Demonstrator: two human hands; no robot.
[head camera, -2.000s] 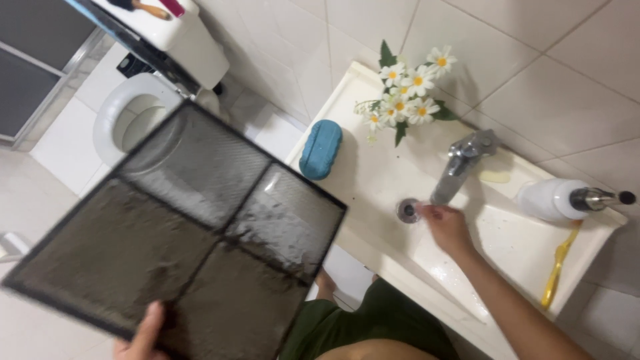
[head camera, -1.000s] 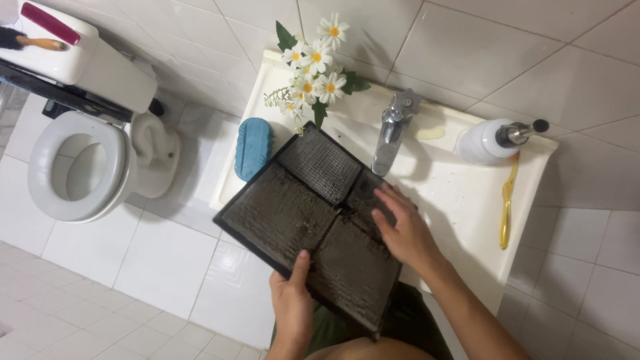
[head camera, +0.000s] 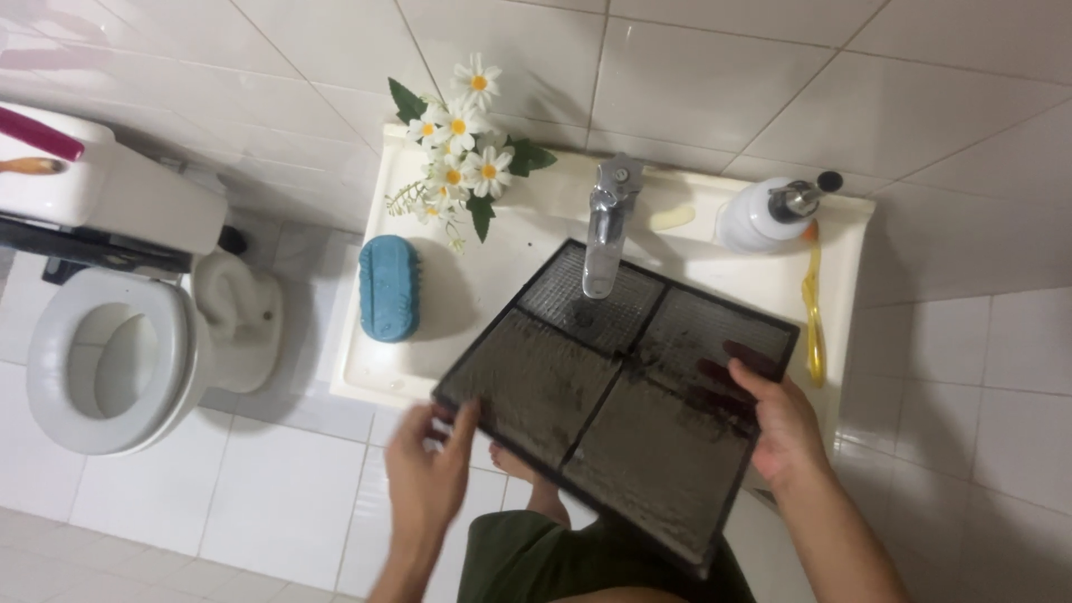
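Observation:
A black-framed mesh air filter (head camera: 620, 394), split by crossbars into panels and coated with grey-brown dust, is held tilted over the washbasin (head camera: 452, 368). My left hand (head camera: 435, 461) pinches its left corner between thumb and fingers. Around its right edge is my right hand (head camera: 779, 419), thumb on top and fingers seen dimly through the mesh. The two upper panels look more see-through than the lower ones. Above the upper panel stands the chrome faucet (head camera: 610, 226), its spout over the mesh; I cannot tell whether water runs.
A blue oval soap box or brush (head camera: 390, 289) lies on the basin's left side, below artificial daisies (head camera: 461, 151). A white pump bottle (head camera: 762, 216) and a yellow-handled item (head camera: 812, 318) are at the right. The toilet (head camera: 109, 360) stands at the far left; tiled wall lies behind.
The filter has moved under the faucet spout. My left hand has shifted to its left corner, and my right hand from its top surface to its right edge.

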